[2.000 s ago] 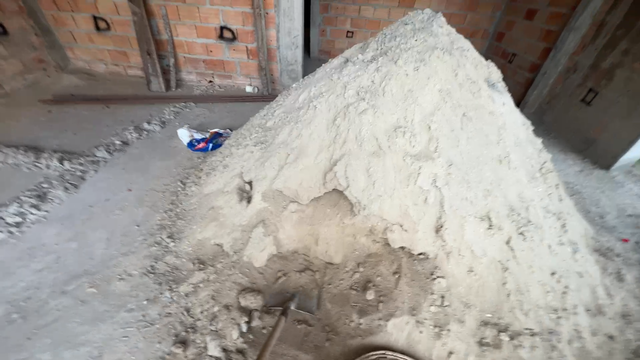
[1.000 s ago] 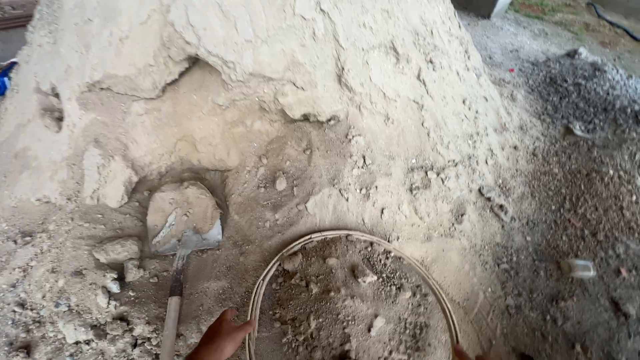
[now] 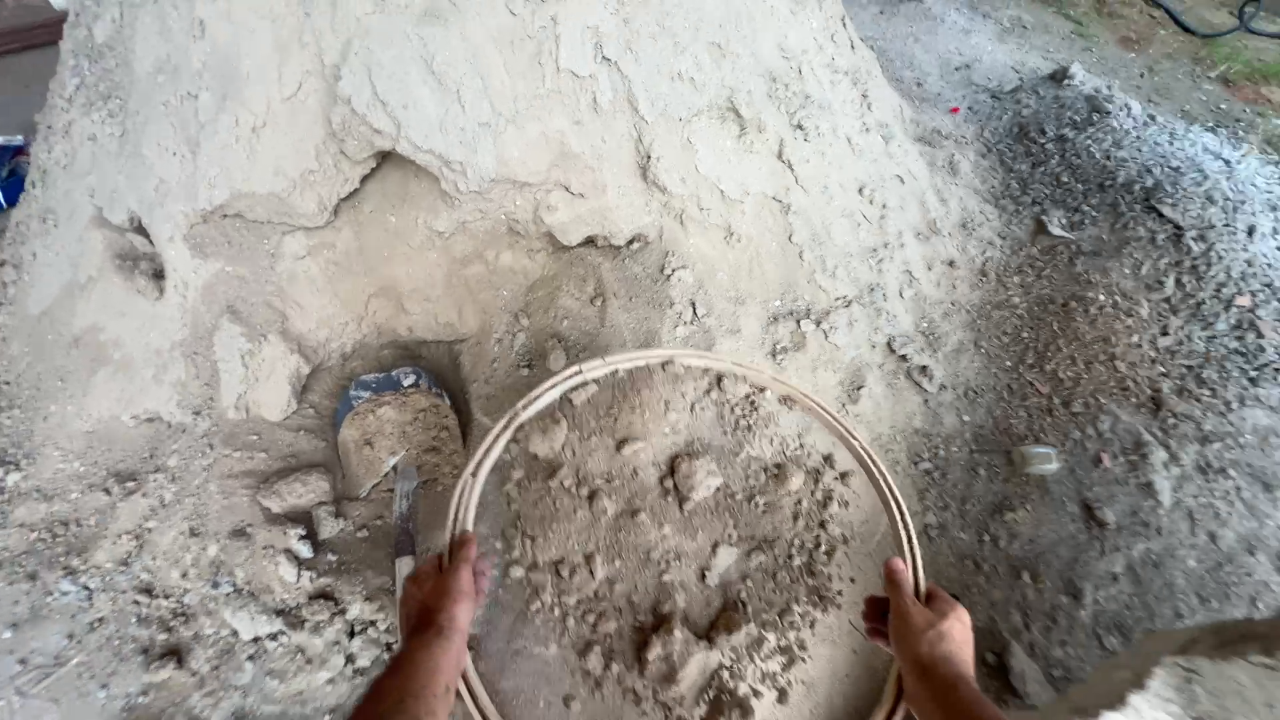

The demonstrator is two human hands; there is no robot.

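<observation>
A round sieve with a pale rim is held between my two hands, with lumps and crumbs of sandy soil lying on its mesh. My left hand grips the rim on the left side, and my right hand grips it on the right. Just left of the sieve lies a shovel, its blade bearing a heap of sand and its handle running down behind my left hand. The sieve's near edge is cut off by the bottom of the view.
A large sand pile rises beyond the sieve, hollowed at its foot. Grey gravel covers the ground at right, with a small clear plastic piece on it. Stones lie left of the shovel. A black hose is at the top right.
The view has dropped from the whole pile to its foot. Since one second ago, the sieve and both hands have come further into view, with both hands on the rim.
</observation>
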